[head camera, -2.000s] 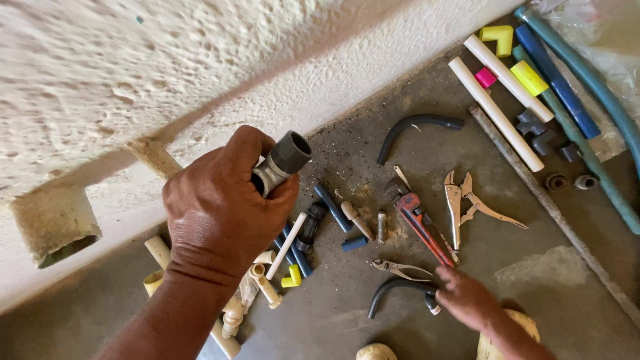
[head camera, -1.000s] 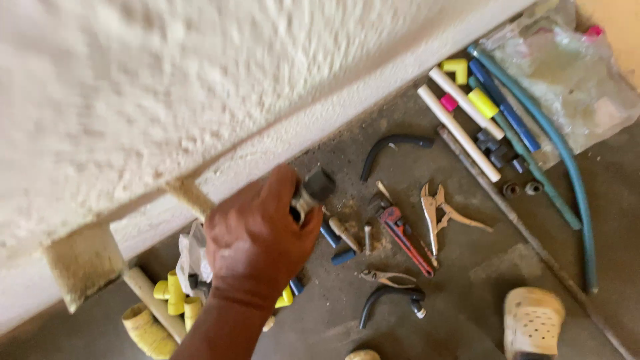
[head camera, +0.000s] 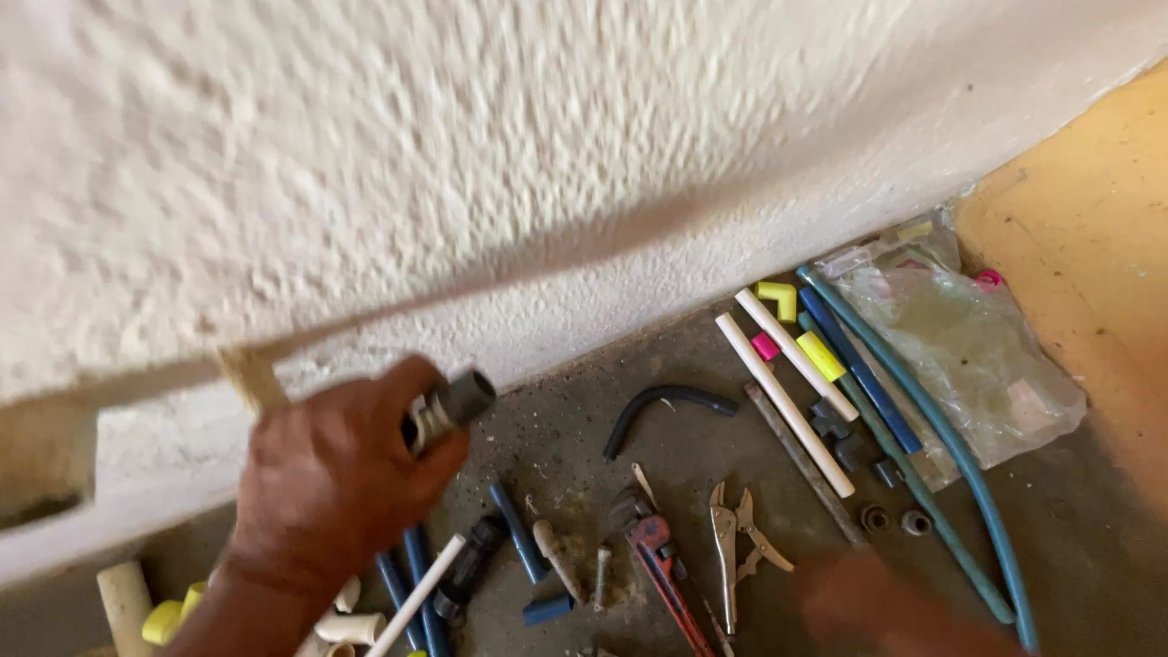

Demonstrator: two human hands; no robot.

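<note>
My left hand (head camera: 342, 465) is closed around a pipe fitting (head camera: 447, 409) with a dark grey end, held in front of the white wall above the floor. Blurred at the lower right, my right hand (head camera: 858, 593) hovers beside locking pliers (head camera: 730, 547); its fingers are too smeared to read. A red pipe wrench (head camera: 659, 557) lies left of the pliers. Between the wrench and my left hand are short blue pipe pieces (head camera: 518, 534), a black fitting (head camera: 470, 566), a threaded metal piece (head camera: 602, 577) and a thin white pipe (head camera: 418, 595).
A rough white wall (head camera: 547, 137) with a ledge fills the upper view. At the right lie white pipes (head camera: 785, 404), a yellow coupling (head camera: 821, 356), a long teal pipe (head camera: 949, 438), a metal rod (head camera: 803, 465) and a clear plastic bag (head camera: 985, 356). A curved black hose (head camera: 662, 394) lies mid-floor.
My right hand, beside the wrench two seconds ago and out of sight one second ago, is back at the lower right. My left hand keeps hold of the fitting. The view has swung right.
</note>
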